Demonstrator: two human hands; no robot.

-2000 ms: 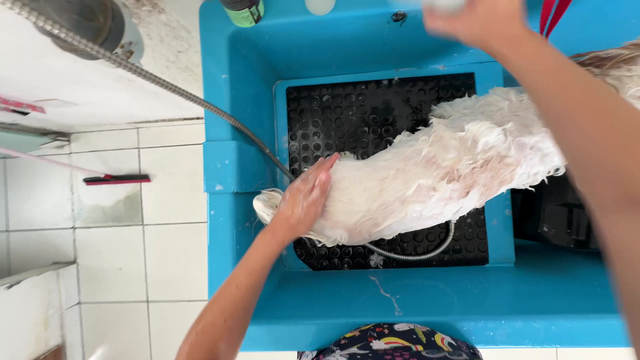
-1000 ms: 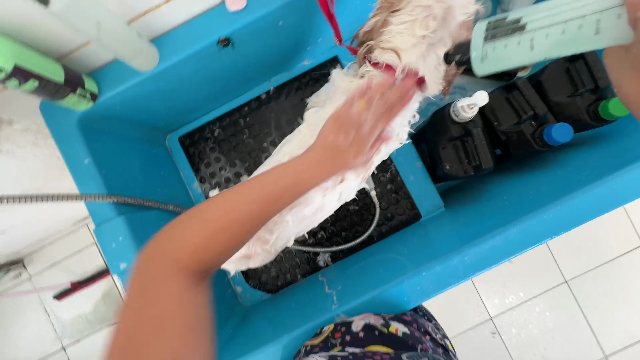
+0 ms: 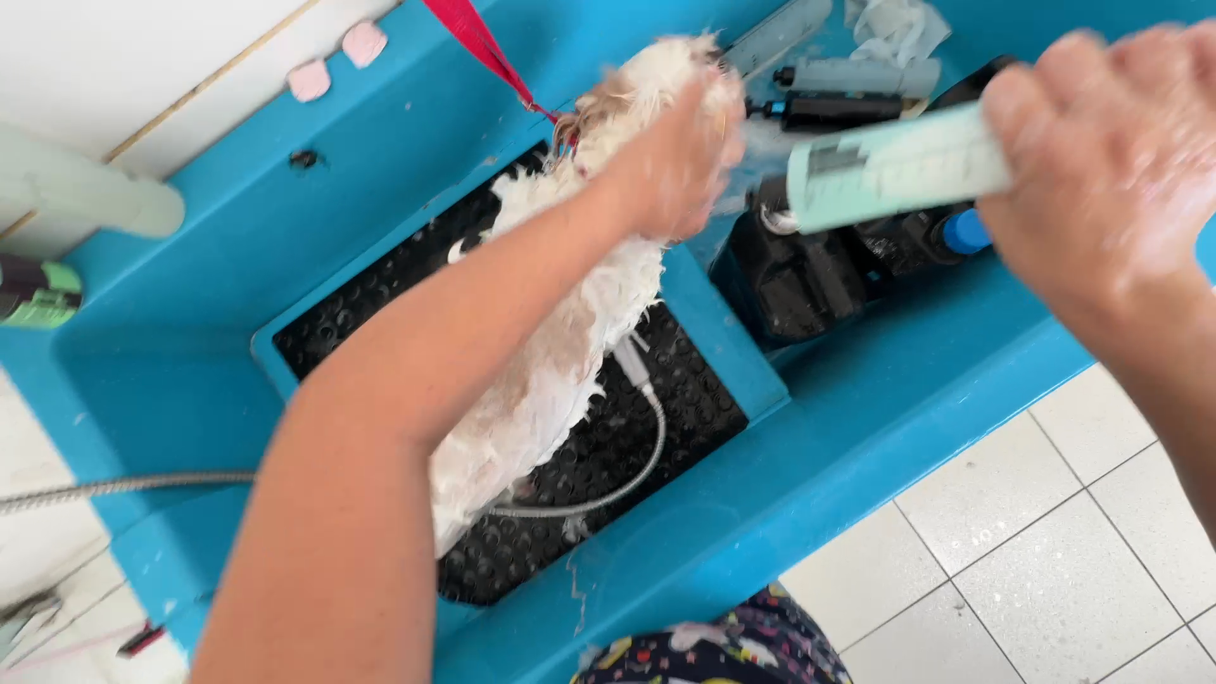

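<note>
A wet, light-coated dog [image 3: 570, 323] stands on a black studded rubber mat [image 3: 703, 380] in a blue tub [image 3: 608, 570]. My left hand [image 3: 679, 157] lies on the side of its head and neck, slightly blurred; whether the fingers grip the fur is hard to tell. A red leash [image 3: 475, 43] runs up from the dog's neck. My right hand [image 3: 1102, 152], wet with some lather, holds a translucent pale green bottle [image 3: 893, 166] tilted sideways, right of the dog's head. A shower head [image 3: 630, 361] on a metal hose [image 3: 660, 427] lies beside the dog's body.
Black jugs [image 3: 798, 275], one with a blue cap [image 3: 966, 232], stand in the tub's right part. Behind them lie translucent bottles [image 3: 860, 74], a black bottle [image 3: 841, 111] and crumpled white material [image 3: 898, 30]. A green-and-black container [image 3: 38, 290] is at the left rim. Tiled floor [image 3: 1054, 532] lies beyond the front edge.
My left hand has moved from the dog's rear end, along its back, to its head. The bottle in my right hand has come lower into view. The view has swung toward the jugs.
</note>
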